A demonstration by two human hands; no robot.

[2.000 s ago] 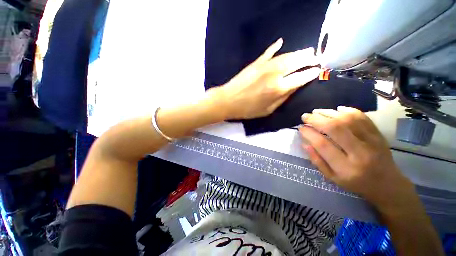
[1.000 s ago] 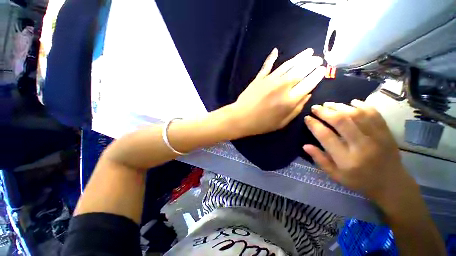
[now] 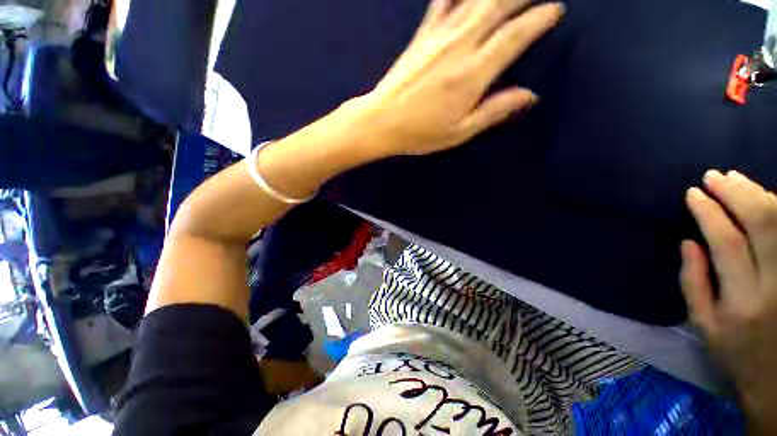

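Observation:
A large dark navy garment panel (image 3: 562, 162) lies flat over the machine table, up to its front edge. My left hand (image 3: 460, 81) rests on the panel with fingers spread, at the top centre, holding nothing. My right hand (image 3: 737, 247) lies at the panel's right part, cut off by the right edge, with its fingers apart on the cloth. The red-orange foot attachment (image 3: 739, 79) is at the upper right, left of small metal parts. The needle cannot be made out.
The grey table edge (image 3: 588, 315) runs below the panel. A blue plastic basket (image 3: 656, 407) is at the lower right. Striped lap cloth (image 3: 477, 306) hangs below the table edge. A stack of navy cut pieces (image 3: 166, 60) is at the upper left. A red item (image 3: 345, 258) lies below the table.
The view has shifted left, so the foot attachment sits farther right and most of the machine head is out of view. The panel now covers much more table. My left hand is farther from the foot.

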